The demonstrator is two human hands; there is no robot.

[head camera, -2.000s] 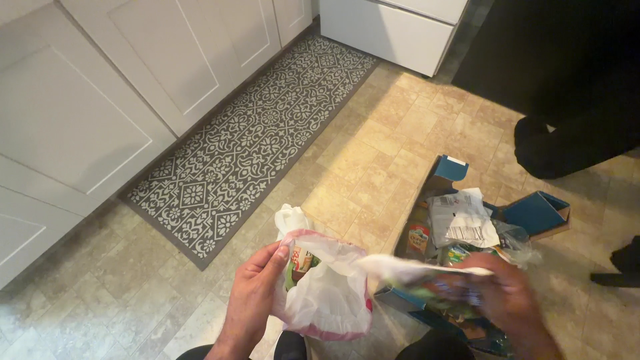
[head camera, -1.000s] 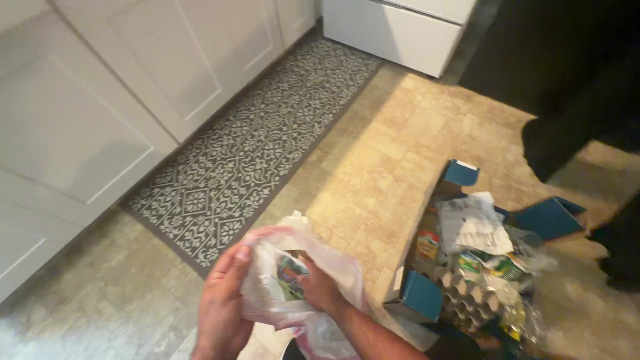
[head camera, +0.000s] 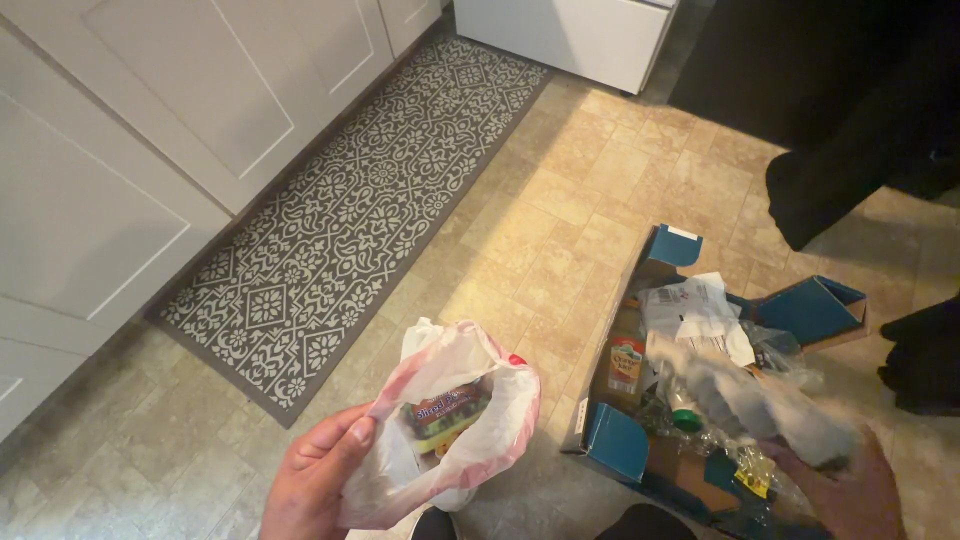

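My left hand (head camera: 322, 465) pinches the rim of a white and pink plastic bag (head camera: 517, 420), whose mouth gapes upward. Inside the bag lies a printed food package (head camera: 446, 416). At the right, my right hand (head camera: 847, 480) grips a blurred grey egg carton (head camera: 772, 412) over an open blue cardboard box (head camera: 619, 442). The box holds an orange juice bottle (head camera: 625, 364), a grey-white mailer (head camera: 686, 307), a container with a green cap (head camera: 685, 418), clear plastic packaging and a yellow wrapper (head camera: 754, 480).
A patterned grey mat (head camera: 382, 172) runs along white cabinets (head camera: 172, 97) on the left. A white drawer unit (head camera: 562, 37) stands at the top. Dark fabric (head camera: 832, 97) hangs at the upper right over the tiled floor (head camera: 562, 240). My feet show at the bottom edge.
My right hand was inside the bag one second ago; it is now over the box at the right with the egg carton, which lay in the box then. My left hand stays on the bag.
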